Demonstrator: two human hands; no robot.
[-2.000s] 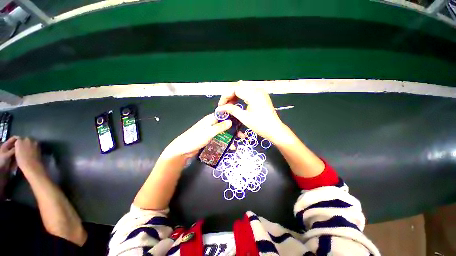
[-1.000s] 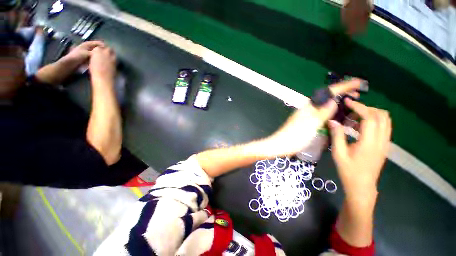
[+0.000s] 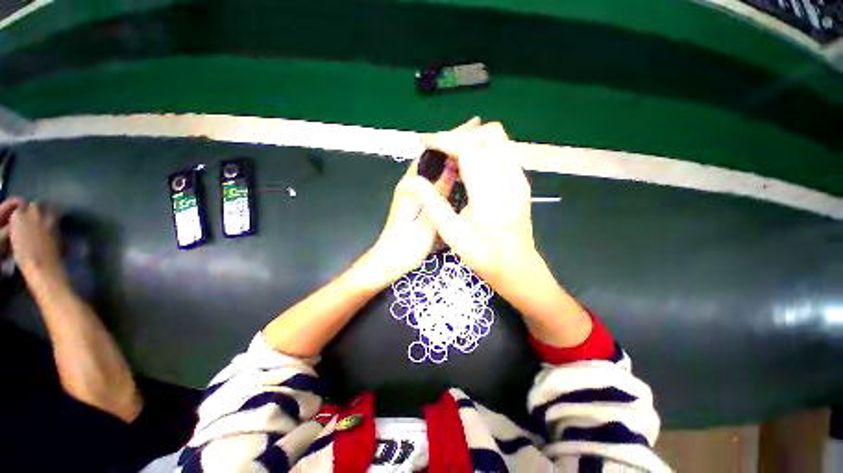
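My left hand [image 3: 403, 226] and my right hand [image 3: 492, 199] are together above the ring pile, near the pale strip. They hold a dark handset housing [image 3: 433, 164], mostly hidden by the fingers; a reddish part shows between them. A loose pile of white rings [image 3: 446, 308] lies on the mat just below the hands. Whether a ring is in the fingers cannot be told.
Two black handset housings [image 3: 188, 209] lie at left on the dark mat [image 3: 665, 296], with a thin wire beside them. Another housing [image 3: 453, 77] lies on the green belt [image 3: 592, 102] beyond the pale strip [image 3: 592, 166]. A neighbour's forearm [image 3: 72, 314] is at far left.
The view swung right and came back. A housing now lies on the green belt, where none showed two seconds ago. My hands are back above the rings, around a dark housing.
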